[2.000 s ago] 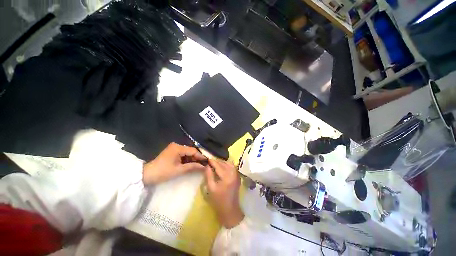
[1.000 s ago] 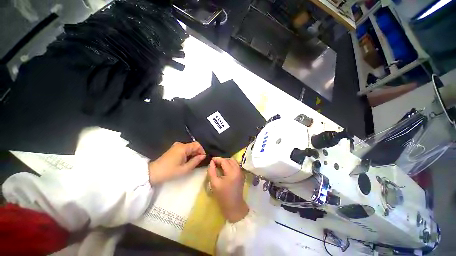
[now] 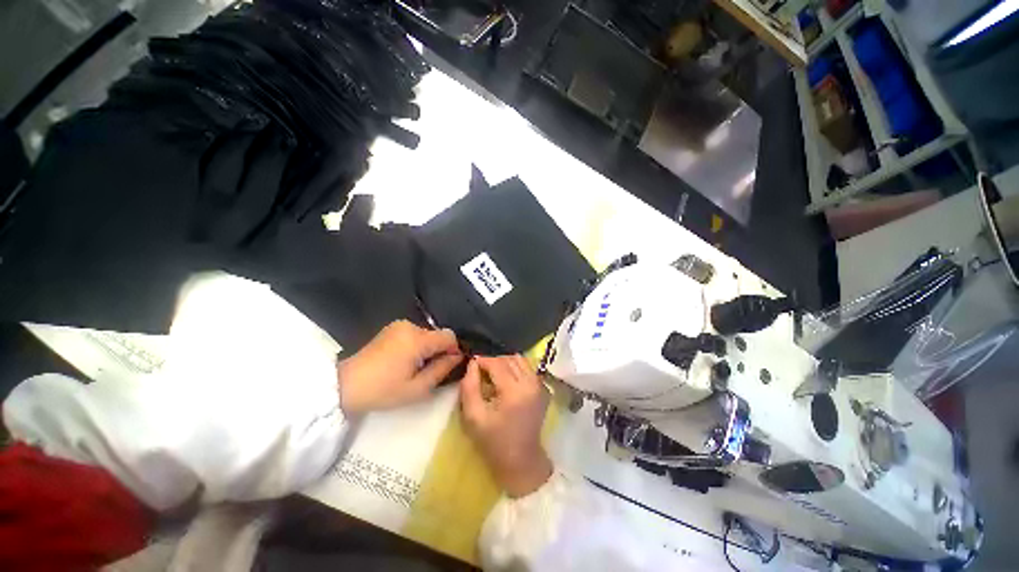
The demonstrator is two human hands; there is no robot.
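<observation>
A black fabric panel [image 3: 527, 240] with a white brand label [image 3: 486, 278] lies flat on the machine table, left of the sewing machine head. A tab sticks up from its far edge. My left hand [image 3: 399, 366] and my right hand [image 3: 505, 411] meet at the panel's near edge. The fingertips of both hands pinch the dark edge, where a thin pale zipper line shows near my left fingers. The exact piece between the fingertips is small and partly hidden by them. The needle area is hidden by the machine head.
The white sewing machine [image 3: 648, 335] fills the right. A large heap of black pieces [image 3: 257, 123] covers the left. A yellow sheet [image 3: 453, 492] lies under my right hand, beside printed markings. A black cable [image 3: 637, 505] crosses the table. Shelves [image 3: 883, 168] stand at upper right.
Since two seconds ago, the panel and its label have shifted slightly right, and its tab now stands out more. Both hands have moved slightly right, still pinching at the panel's near edge.
</observation>
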